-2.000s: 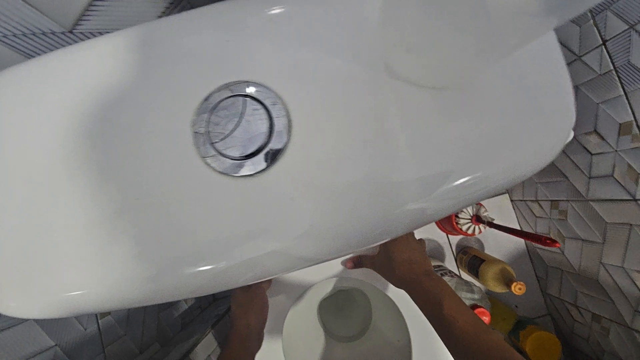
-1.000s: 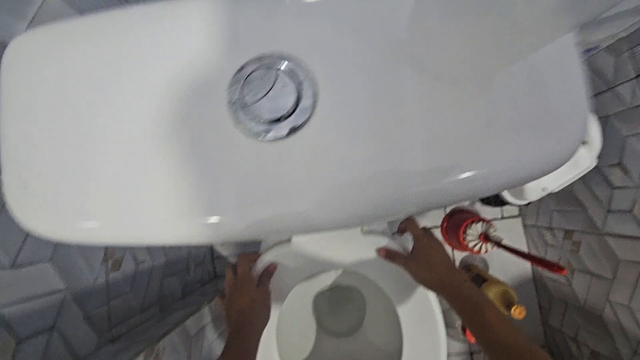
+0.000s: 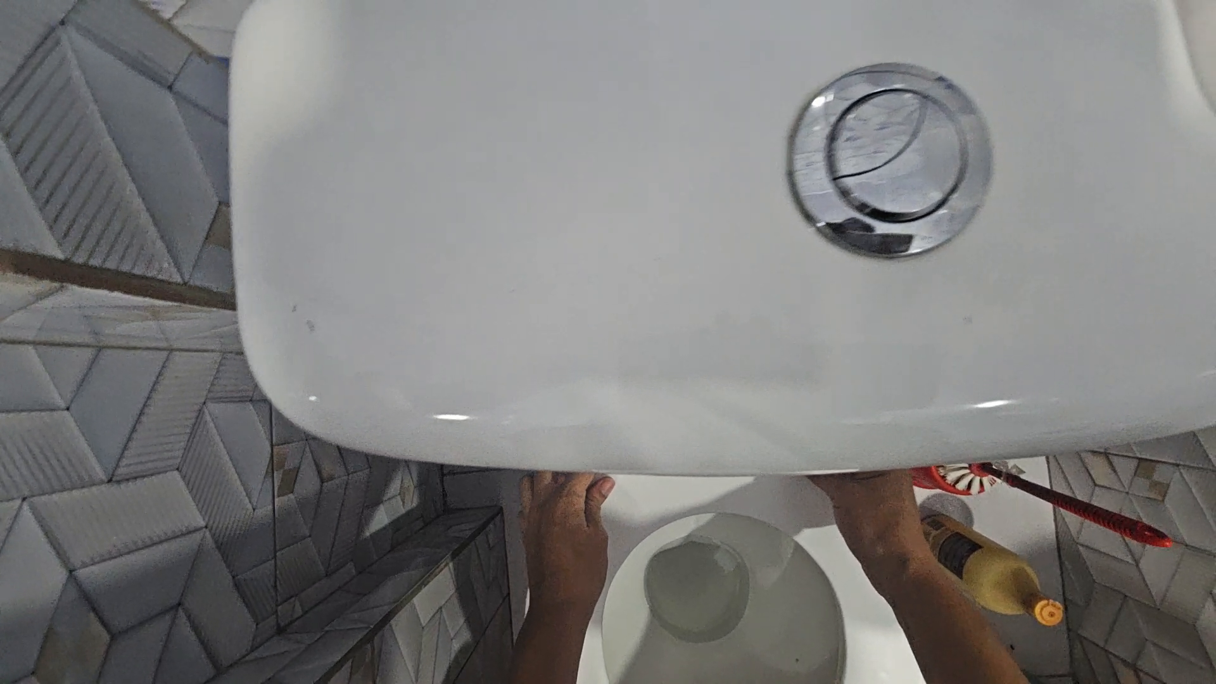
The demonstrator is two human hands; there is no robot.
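Observation:
A white ceramic toilet cistern [image 3: 589,247] with a round chrome flush button [image 3: 890,161] fills the upper view. Below its front edge lies the white toilet bowl [image 3: 788,608], with water inside. My left hand [image 3: 567,537] rests at the left rear rim of the bowl, thumb toward the bowl, its fingertips partly under the cistern's edge. On the right rear side is my right hand [image 3: 876,518], its fingers hidden beneath the cistern; whether it grips anything does not show.
Right of the bowl, a red-handled toilet brush [image 3: 1083,503] leans in a red holder, beside a yellowish bottle [image 3: 993,570] with an orange cap. Patterned tiled walls [image 3: 114,418] stand on both sides, and a tiled ledge [image 3: 408,589] runs along the left.
The view has shifted, placing the flush button farther right. My right hand's fingers, visible by the rim a second ago, are now under the cistern. My left hand has moved up to the cistern's edge.

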